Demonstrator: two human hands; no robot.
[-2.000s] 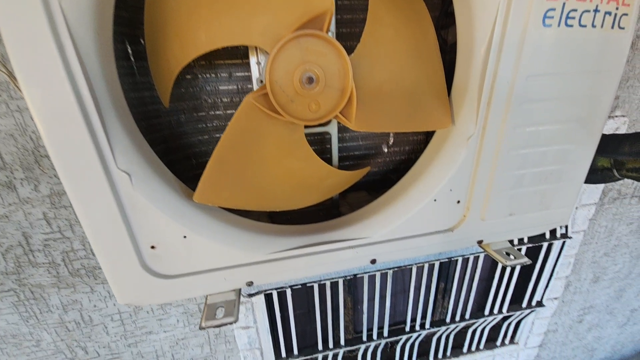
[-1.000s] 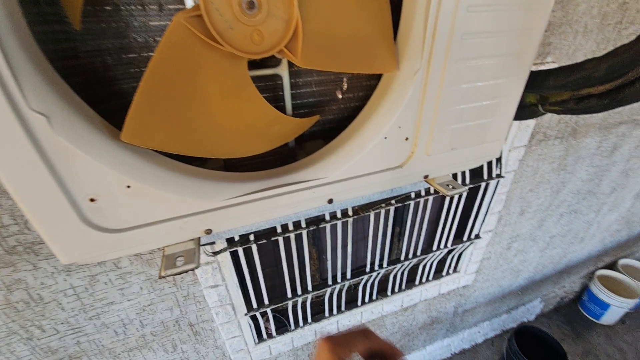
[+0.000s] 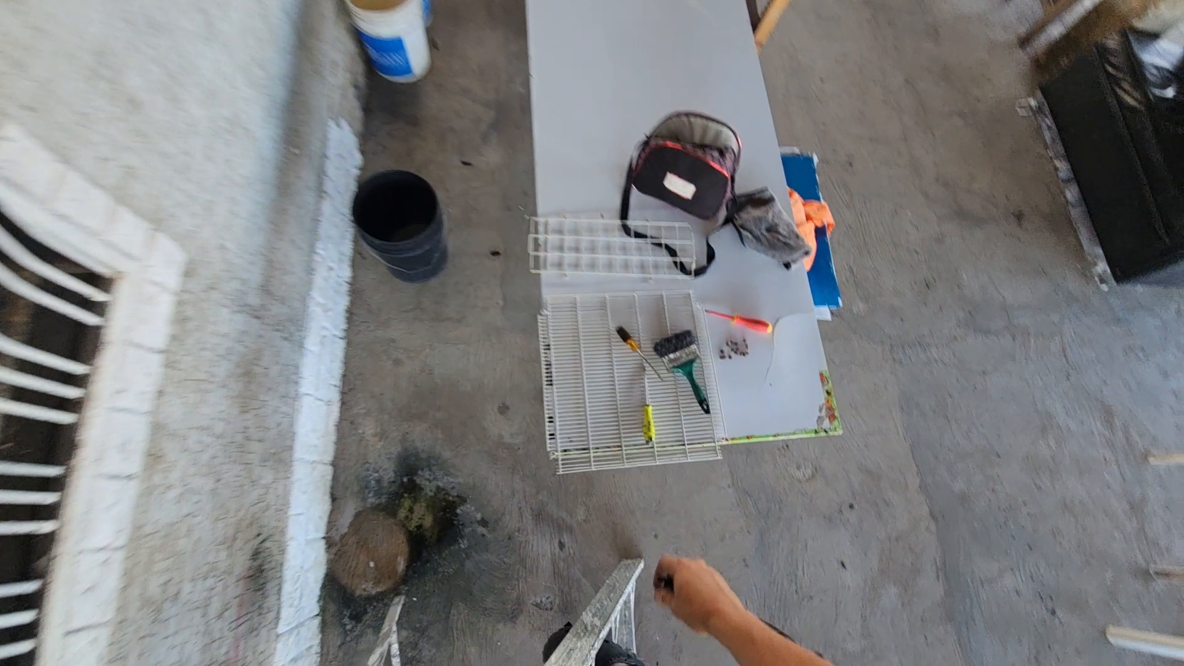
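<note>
My right hand (image 3: 694,594) is at the lower centre, above the top of a ladder (image 3: 601,610), its fingers closed round a small dark object that is mostly hidden. My left hand is out of view. Farther off, a white wire grille (image 3: 592,398) lies at the near end of a table (image 3: 647,55). On the grille are a green-handled paintbrush (image 3: 684,361), a screwdriver with a black and yellow handle (image 3: 633,342) and a yellow-handled tool (image 3: 648,423). Beside it lie a red-handled screwdriver (image 3: 751,324) and several small screws (image 3: 733,349).
A small wire rack (image 3: 610,247) and an open dark bag (image 3: 686,171) are on the table. A black bucket (image 3: 400,222) and a white bucket (image 3: 393,42) stand between table and wall. A round brown object (image 3: 370,552) is on the floor. A barred window (image 3: 46,398) is at left.
The view has swung from the outdoor unit with the yellow fan down to the table and floor. A hand, only partly visible at the bottom edge one second ago, now shows with its forearm.
</note>
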